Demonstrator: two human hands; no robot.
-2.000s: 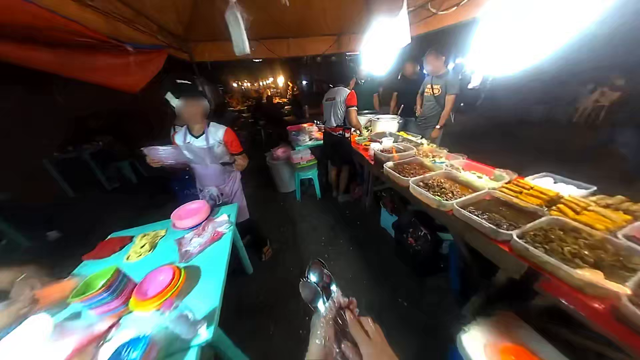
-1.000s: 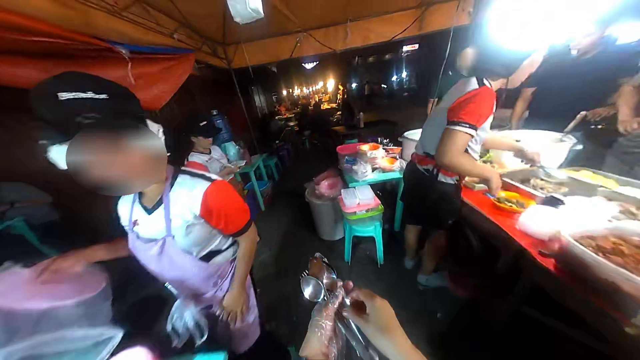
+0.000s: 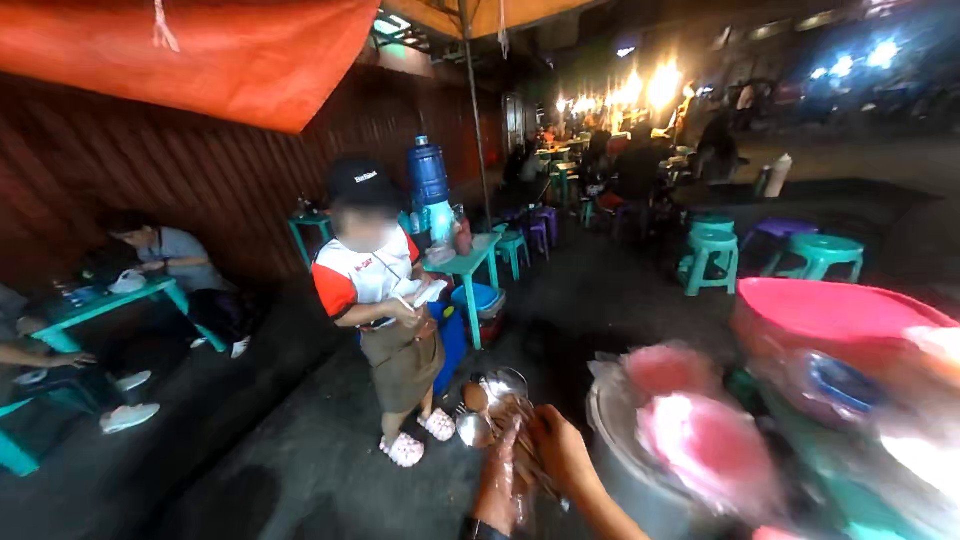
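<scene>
Low in the middle of the view, my left hand point(image 3: 501, 469), in what looks like a clear plastic glove, is closed around a bundle of metal spoons and forks point(image 3: 487, 409). The bowls of the spoons point up and away from me. My right hand point(image 3: 559, 450) grips the handles from the right side, close against the left. A brown spoon-like piece point(image 3: 475, 396) lies among the metal ones. Handle ends stick out below the hands. Fingers hide much of the bundle.
A person in an apron point(image 3: 401, 330) stands just ahead, left of my hands. At the right are a large bin point(image 3: 615, 420) with pink plates, a pink basin point(image 3: 840, 311) and a green table point(image 3: 810, 450). Green stools point(image 3: 711, 259) and a small table point(image 3: 469, 259) stand beyond.
The view has swung left and forward, away from the food trays. Both hands still hold the cutlery. The bin and pink basin now stand close at the right.
</scene>
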